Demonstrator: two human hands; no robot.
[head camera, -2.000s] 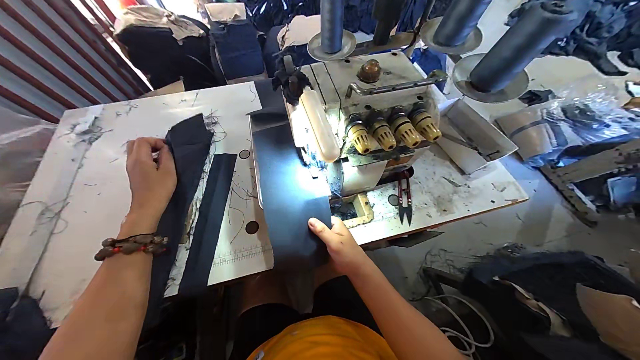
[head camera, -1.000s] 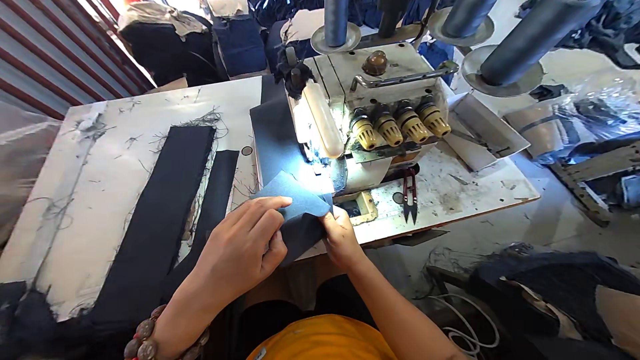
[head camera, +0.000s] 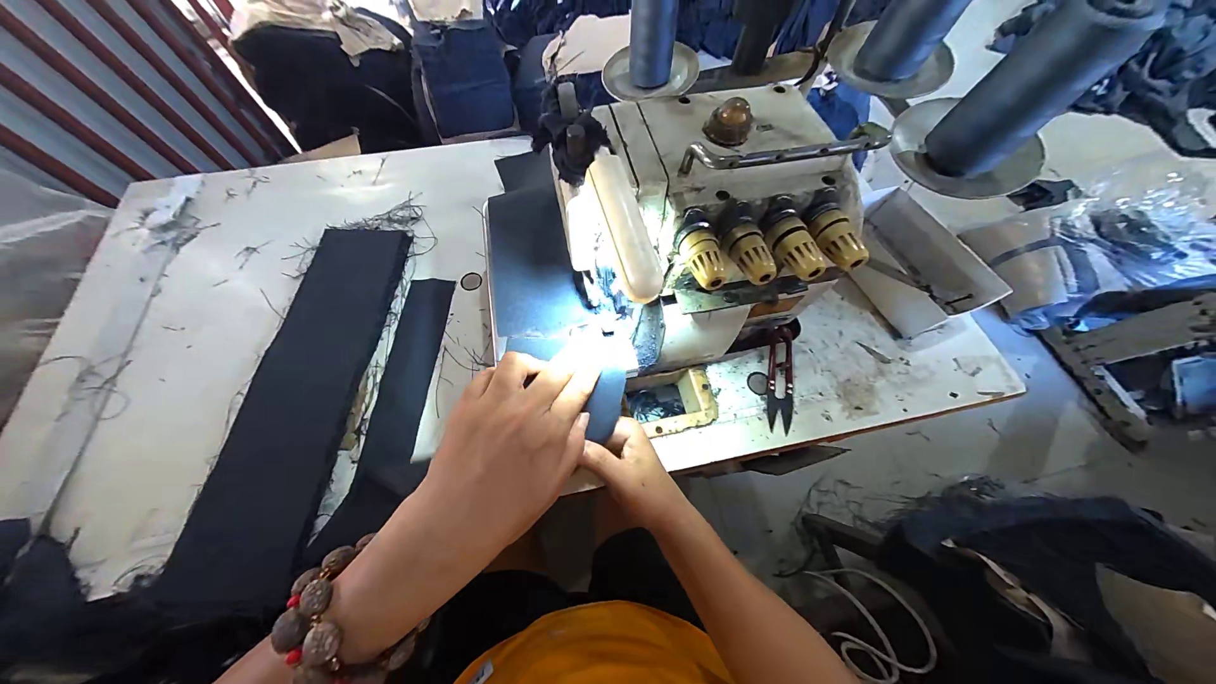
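My left hand (head camera: 513, 437) lies over a dark blue fabric piece (head camera: 605, 404) just in front of the lit needle area of an overlock sewing machine (head camera: 632, 209), its fingers reaching toward the presser foot. Close beside it, my right hand (head camera: 627, 465) pinches the near edge of that piece between thumb and fingers. Dark fabric (head camera: 532, 256) also lies flat at the machine's left. The seam under the lamp is washed out by glare, and my left fingers hide part of the piece.
Long dark fabric strips (head camera: 294, 380) lie left on the white table (head camera: 218, 285) among loose threads. Red-handled thread snips (head camera: 781, 380) rest right of the machine, near an open box (head camera: 936, 256). Thread cones (head camera: 1035, 85) stand behind. A fabric heap (head camera: 1045, 560) sits at lower right.
My left hand has moved right from the strips on the table to the fabric at the machine. The long fabric now at the machine's front appears as a smaller piece between both hands.
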